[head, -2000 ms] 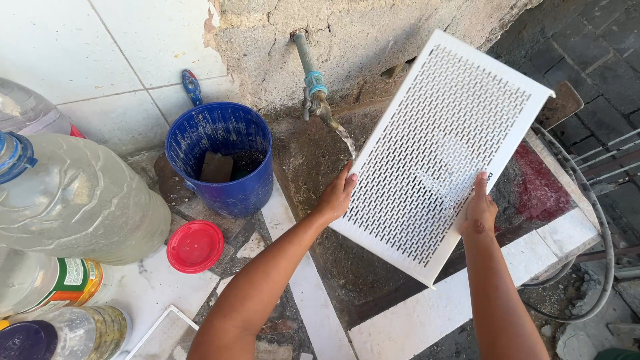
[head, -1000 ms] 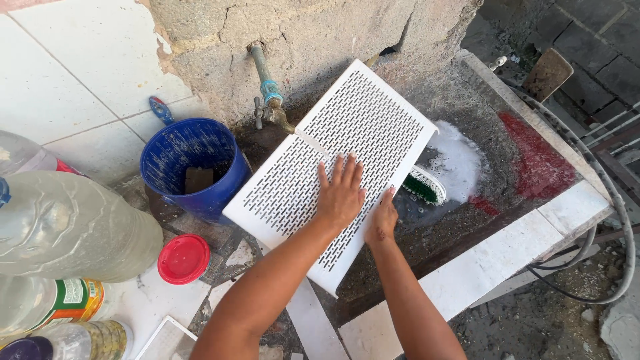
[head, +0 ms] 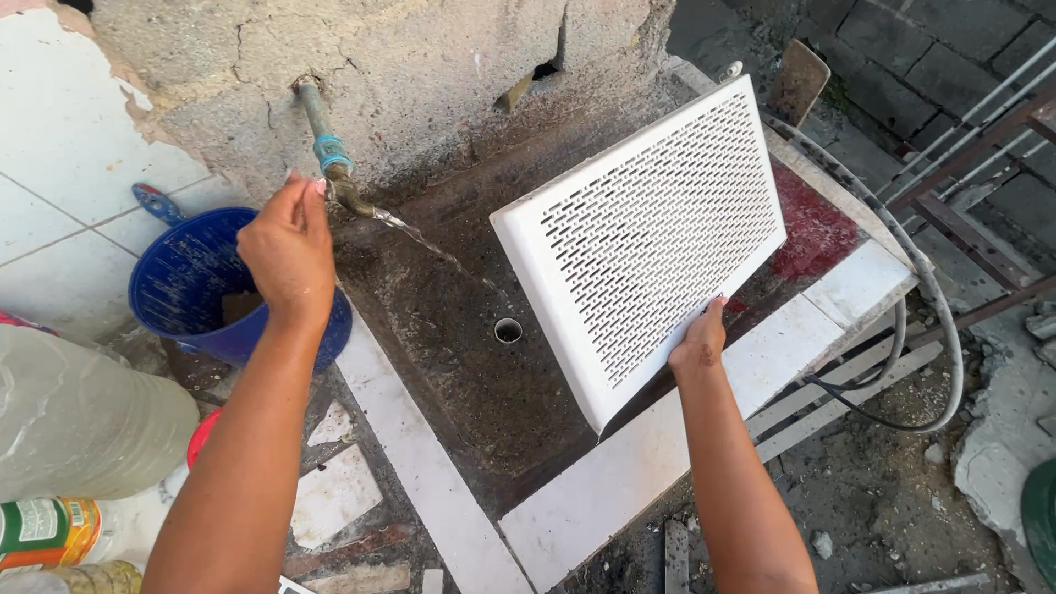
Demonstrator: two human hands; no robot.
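My right hand (head: 701, 337) grips the lower edge of a white perforated panel (head: 652, 239), which is tilted over the right part of a concrete sink (head: 429, 363). With bent fingers my left hand (head: 293, 239) holds the handle of a metal tap (head: 348, 194) on the wall pipe. Water (head: 441, 254) runs from the spout into the sink, left of the panel. A round drain hole (head: 508, 331) shows in the sink floor. The panel hides the sink's area behind it; the brush is not seen.
A blue bucket (head: 198, 276) with a brush handle (head: 157, 203) at its rim stands left of the sink. Large plastic bottles (head: 91, 412) and a red lid (head: 200, 437) are at the left. White tiles (head: 610, 487) edge the sink; a hose (head: 940, 305) loops at its right.
My left hand has left the panel and moved to the tap handle. The panel, now in my right hand only, has moved right and turned, away from the tap.
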